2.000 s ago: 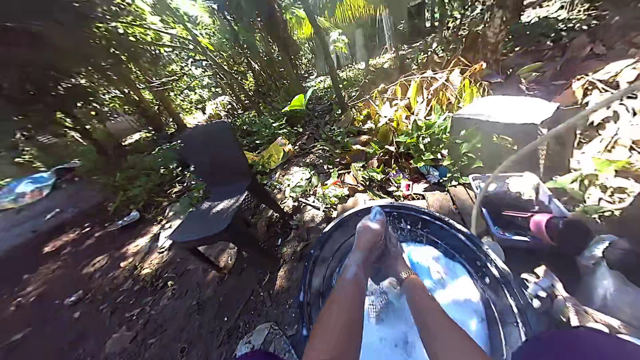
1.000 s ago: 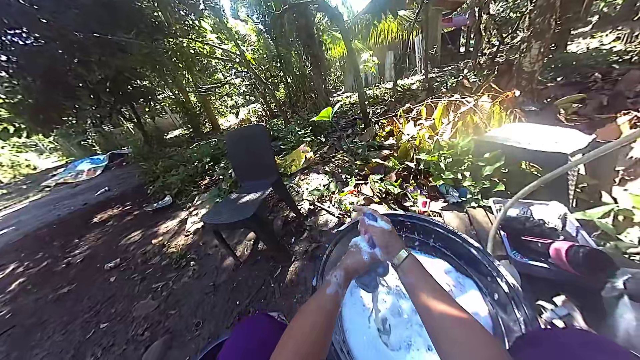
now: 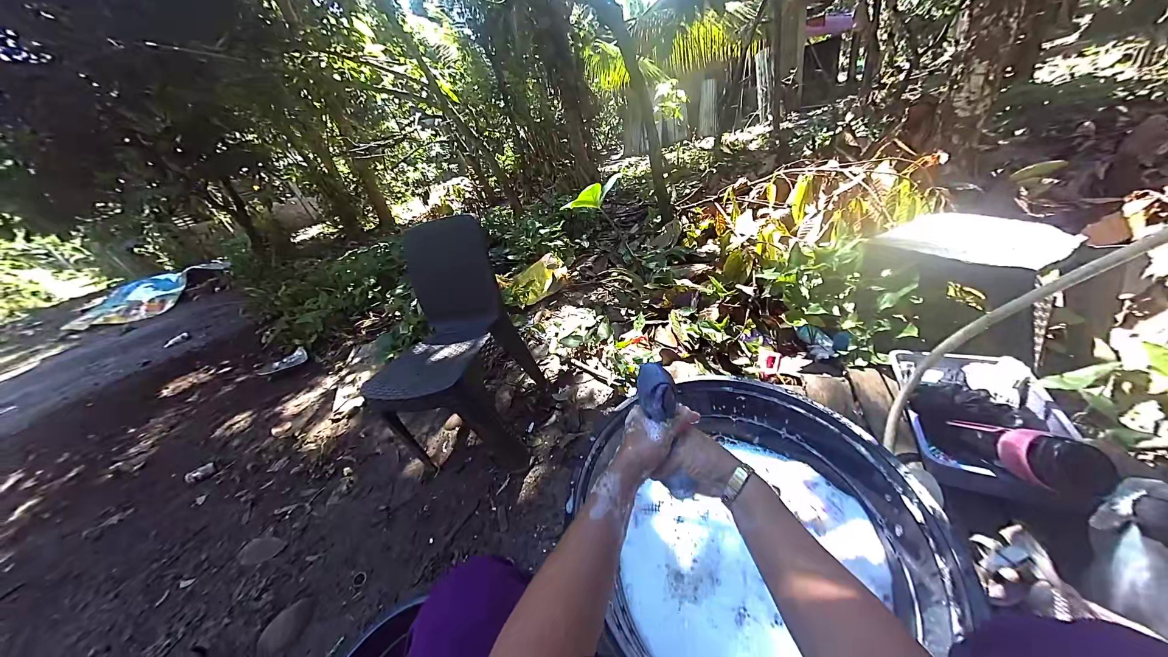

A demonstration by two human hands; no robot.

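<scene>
A wet, dark blue-grey cloth [image 3: 656, 392] is bunched in my two hands above a round black tub [image 3: 785, 401]. White suds [image 3: 703, 557] fill much of the tub. My left hand [image 3: 646, 443] is closed round the cloth, with foam on its wrist. Pressed against it from the right, my right hand [image 3: 703, 456] also grips the cloth and wears a metal-banded watch [image 3: 737, 482] at the wrist. The cloth's top end sticks up out of the hands, and a lower part shows beneath them. Most of the fingers are hidden.
A dark plastic chair [image 3: 438, 365] stands on the soil left of the tub. To the right are a crate [image 3: 967, 465] with dark items and a pink-and-black object [image 3: 1049, 461], a curving hose [image 3: 1004, 319] and a pale-topped block [image 3: 976, 246]. Another container's rim [image 3: 388, 625] shows near my knee.
My hands stay together over the tub, and the cloth now sticks up higher above them than one second ago. The view has swung upward since two seconds ago.
</scene>
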